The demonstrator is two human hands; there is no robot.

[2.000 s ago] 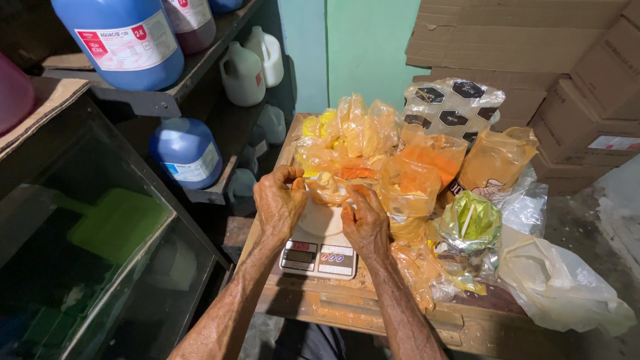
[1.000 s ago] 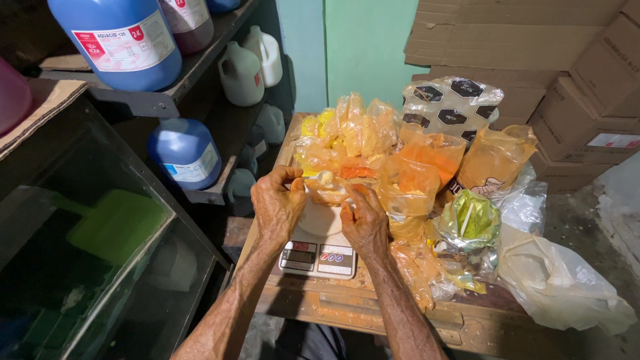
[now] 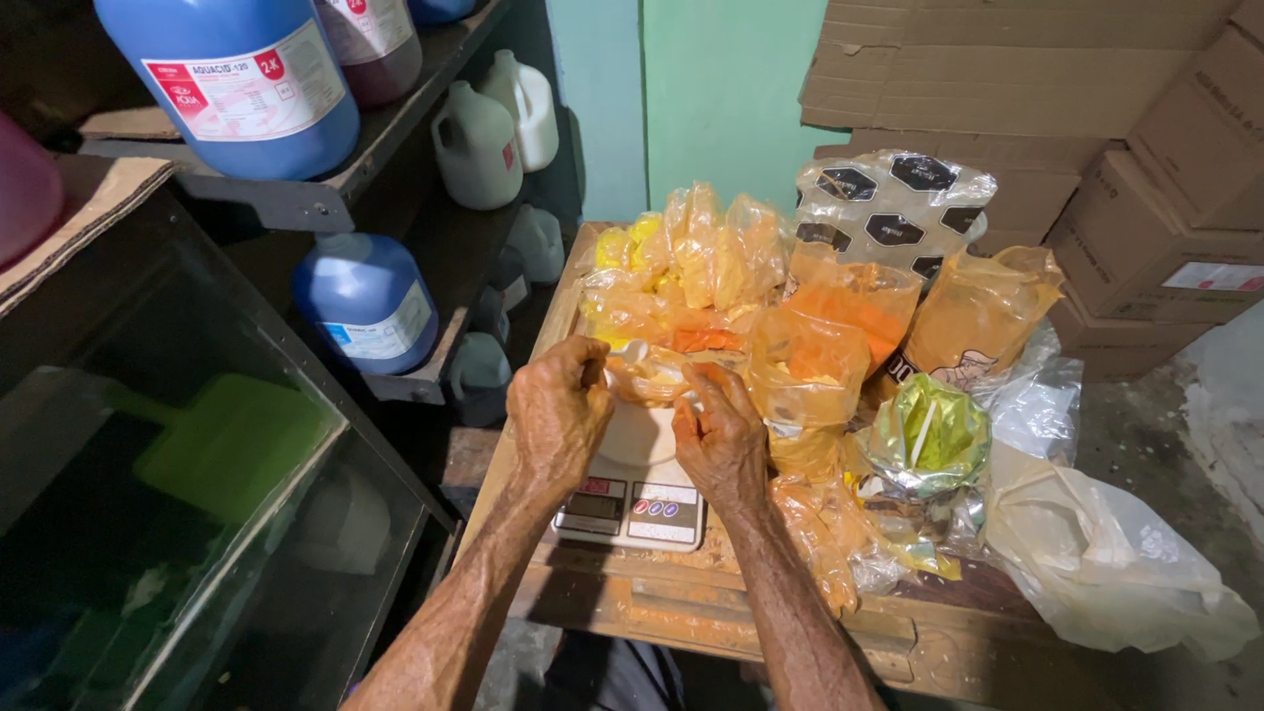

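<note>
Above a white digital kitchen scale (image 3: 632,434), my left hand (image 3: 561,410) and my right hand (image 3: 721,430) face each other with fingers pinched. Between them lies a small clear plastic bag (image 3: 647,380) with orange stains, its edges at my fingertips. A white plastic spoon (image 3: 630,351) shows near the left fingertips. Right of my right hand stands an open plastic bag of orange powder (image 3: 805,370); another bag with brighter orange powder (image 3: 854,301) is behind it. Small knotted bags of yellow and orange stuff (image 3: 691,257) are heaped beyond the scale.
The wooden table (image 3: 671,607) also carries a green-lined bag with a white stick (image 3: 928,434), a printed bag (image 3: 894,212) and a crumpled whitish bag (image 3: 1106,553) over its right edge. Shelves with blue jugs (image 3: 365,306) are at left, cardboard boxes (image 3: 1165,237) at back right.
</note>
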